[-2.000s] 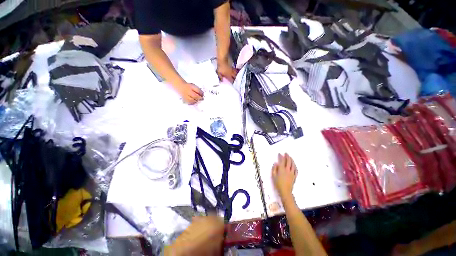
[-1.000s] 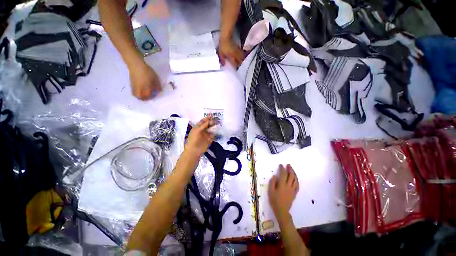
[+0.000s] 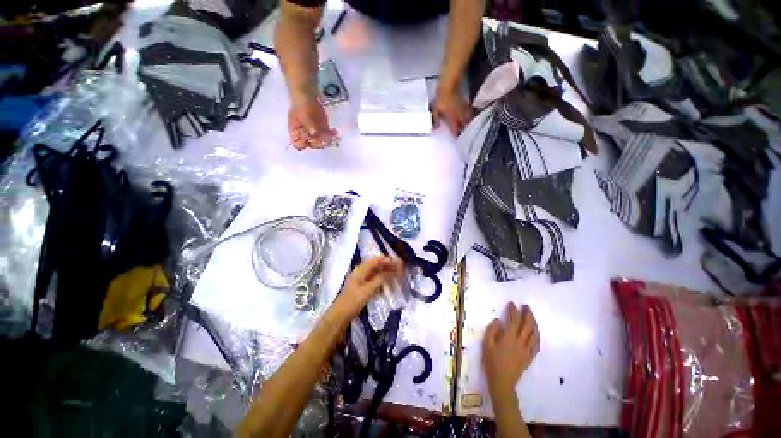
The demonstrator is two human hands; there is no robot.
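Note:
My left hand [image 3: 373, 281] is blurred above the black plastic hangers [image 3: 385, 338]; whether its fingertips hold anything small cannot be told. My right hand [image 3: 511, 346] rests palm down on the white table [image 3: 565, 342], holding nothing, right of the table seam. A small clear bag with blue contents [image 3: 405, 220] lies beyond my left hand, near printed text. A small bag of dark trims [image 3: 332, 210] lies beside the coil of pale cord [image 3: 288, 253] on white paper [image 3: 224, 287].
Another person's hand [image 3: 310, 127] is across the table, near a white pad [image 3: 394, 107]. Striped knit pieces [image 3: 522, 192] lie beyond my right hand. Red-edged packed garments [image 3: 698, 359] are at right. More black hangers [image 3: 73, 222] and a yellow item [image 3: 135, 295] lie left on clear plastic.
My left hand reached the blue-filled bag a second ago and has drawn back towards me; the bag is still on the table. The other person's hand has turned over. The camera view has shifted.

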